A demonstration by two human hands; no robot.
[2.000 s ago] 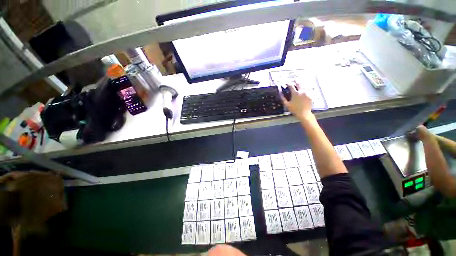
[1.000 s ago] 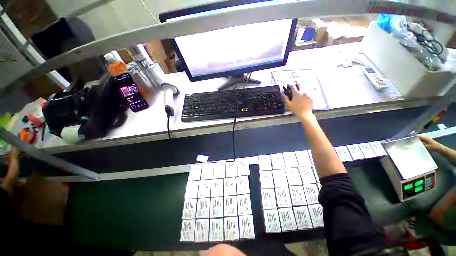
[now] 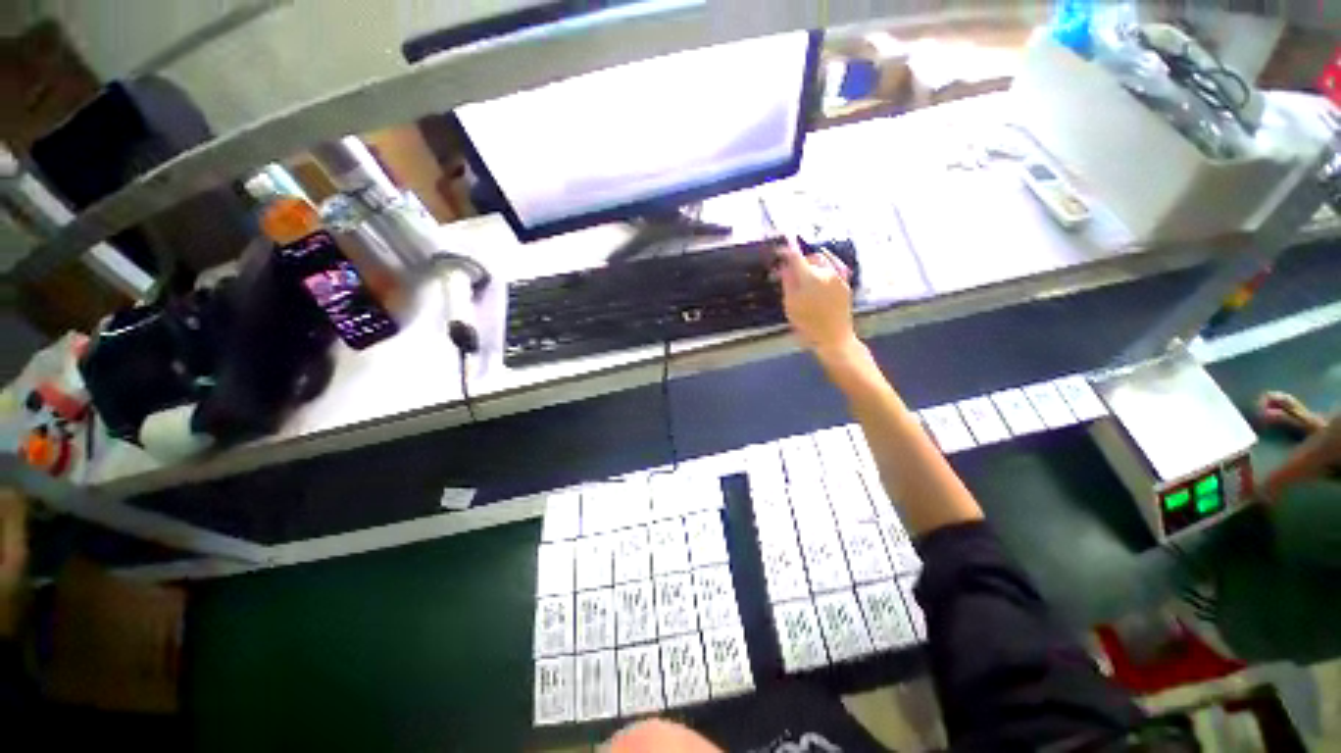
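Note:
My right hand [image 3: 816,299] reaches over the right end of the black keyboard [image 3: 633,305], fingers partly spread and holding nothing. The black mouse [image 3: 838,259] lies just right of my fingers. My left hand is not in view; a rounded, skin-coloured shape at the bottom edge is unclear. The monitor [image 3: 647,125] behind the keyboard shows a pale, unreadable screen. The pale barcode scanner [image 3: 462,302] stands head-up left of the keyboard. Below the shelf, small white-labelled boxes [image 3: 635,606] lie in a tight block, with a second block [image 3: 831,544] to the right, partly behind my forearm.
A lit phone [image 3: 341,290] and a bulky black machine [image 3: 177,368] stand left on the shelf. A digital scale [image 3: 1177,427] with green digits is at right, near another person's hand [image 3: 1291,414]. A white scrap [image 3: 458,497] lies on the dark strip behind the boxes.
My right hand has moved off the mouse, left onto the keyboard's right end. The white scrap has shifted left. The other person's hand has moved off the scale. The view has shifted slightly.

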